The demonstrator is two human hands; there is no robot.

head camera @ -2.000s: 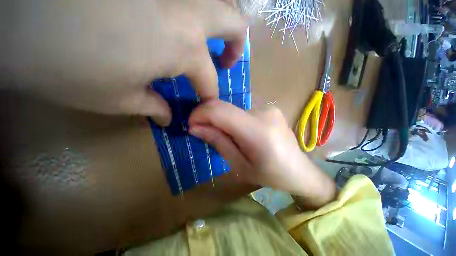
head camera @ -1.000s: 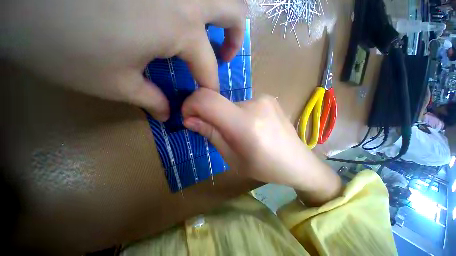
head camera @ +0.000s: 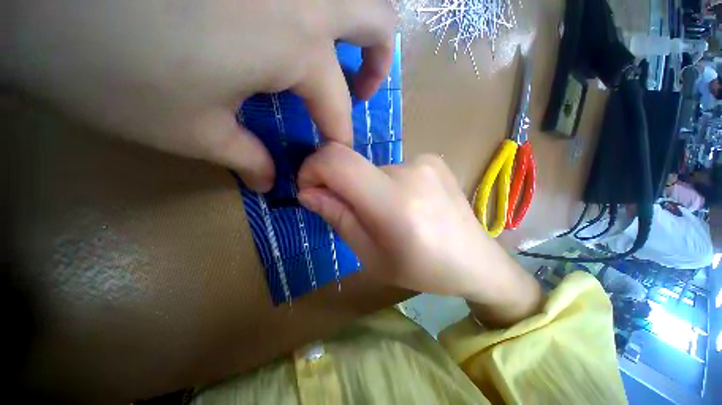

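Note:
A bright blue solar cell (head camera: 297, 265) with pale ribbon lines lies on the brown tabletop, partly hidden by both hands. My left hand (head camera: 237, 79), large at the upper left, rests on it with thumb and fingers spread. My right hand (head camera: 404, 213) reaches in from the lower right, its thumb and index finger pinched just above the cell, close beside my left index finger. A short dark strip, apparently tape (head camera: 283, 202), runs across the cell to the pinched fingertips. Its far end is hidden.
Yellow- and red-handled scissors (head camera: 507, 178) lie right of the cell. A heap of thin silvery ribbon pieces (head camera: 469, 20) is at the top. Further right are a small black holder (head camera: 569, 107), a thick black cord (head camera: 643, 174) and a large black box (head camera: 621, 150).
The right fingertips have shifted slightly against the cell, and the dark strip shows more clearly beside them. The left hand stays spread on the cell. The whole view has shifted slightly.

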